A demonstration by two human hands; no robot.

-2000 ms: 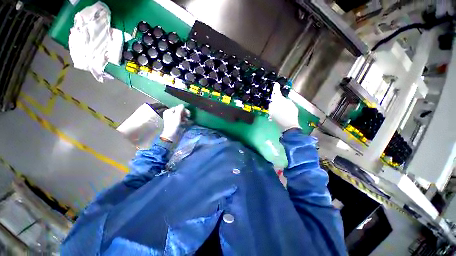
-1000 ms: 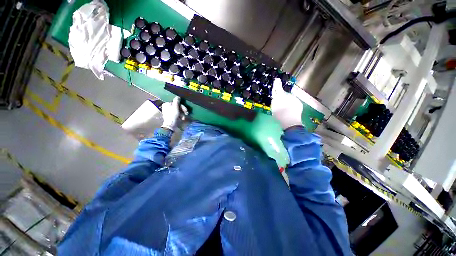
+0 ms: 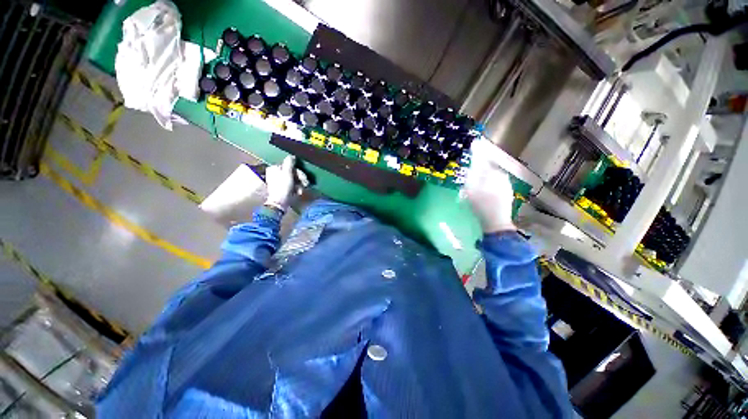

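A long circuit board (image 3: 336, 143) covered with rows of black capacitors (image 3: 328, 106) lies on the green mat (image 3: 394, 206). Small yellow components (image 3: 371, 155) line its near edge. A dark strip (image 3: 344, 166) lies along the near side and another dark piece shows behind the board. My right hand (image 3: 490, 190), in a white glove, is at the board's right end; its fingertips touch or nearly touch that end. My left hand (image 3: 280, 184), gloved and loosely curled, is off the board at the mat's near edge; whether it holds something cannot be told.
A crumpled white cloth (image 3: 151, 64) lies at the mat's left end. A white machine (image 3: 668, 155) with more capacitor boards (image 3: 617, 192) stands at the right. A metal surface (image 3: 410, 37) is behind the mat. A black bin (image 3: 611, 364) is low at the right, a dark rack (image 3: 37, 106) at the left.
My right hand has moved off the capacitors, to the right and slightly towards me, to the board's end. My left hand is lowered slightly from two seconds ago. The board has hardly moved.
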